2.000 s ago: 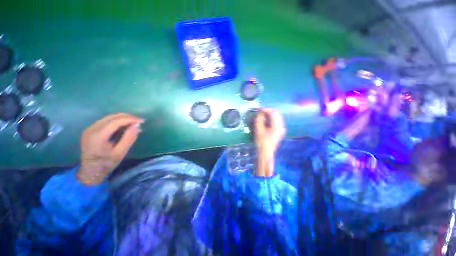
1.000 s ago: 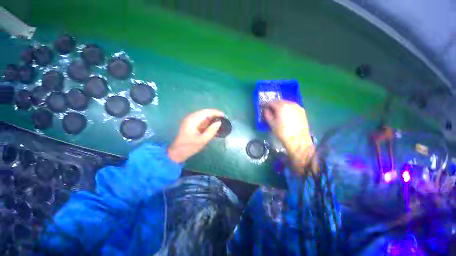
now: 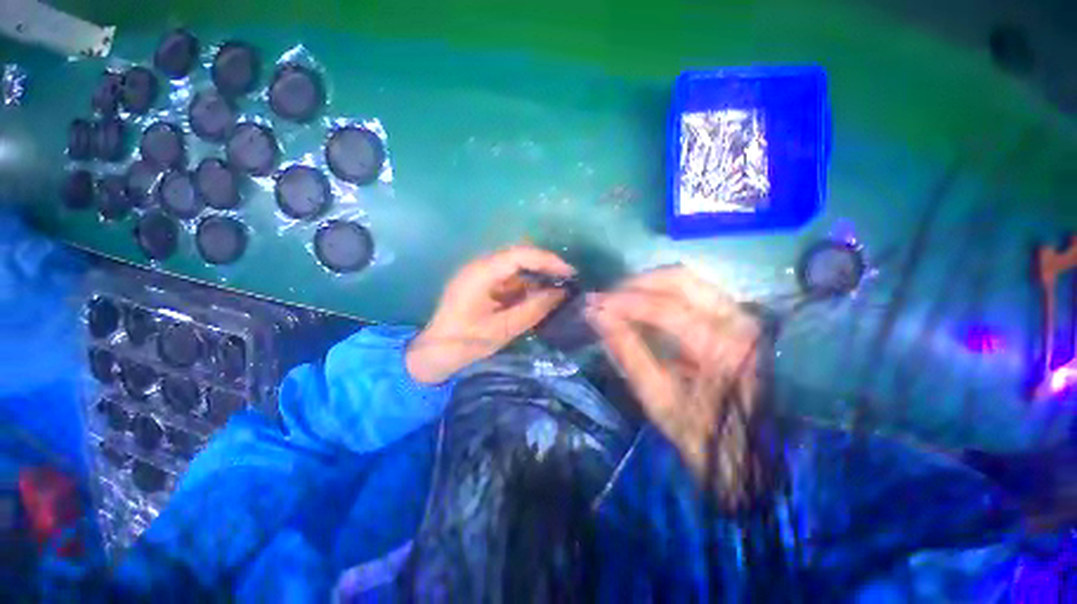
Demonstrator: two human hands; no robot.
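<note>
My left hand [image 3: 490, 309] holds a round black housing [image 3: 547, 278] at its fingertips, seen nearly edge-on. My right hand [image 3: 685, 342] is beside it, thumb and fingertips pinched together close to the housing; it is blurred, and whether a small pin is between the fingertips cannot be seen. The deep blue parts bin [image 3: 800, 153] stands beyond my right hand, with a heap of silvery pins [image 3: 723, 162] in its left part.
Many dark discs [image 3: 302, 191], several on clear film, lie on the green table [image 3: 472, 130] at left. Another disc [image 3: 830, 268] lies right of my right hand. A clear blister tray [image 3: 177, 383] with black discs is low at left. An orange fixture [image 3: 1055, 283] stands at the right edge.
My right hand has left the blue bin and come beside the housing in my left hand. The housing is now turned nearly edge-on. The view has shifted, showing more of the blister tray.
</note>
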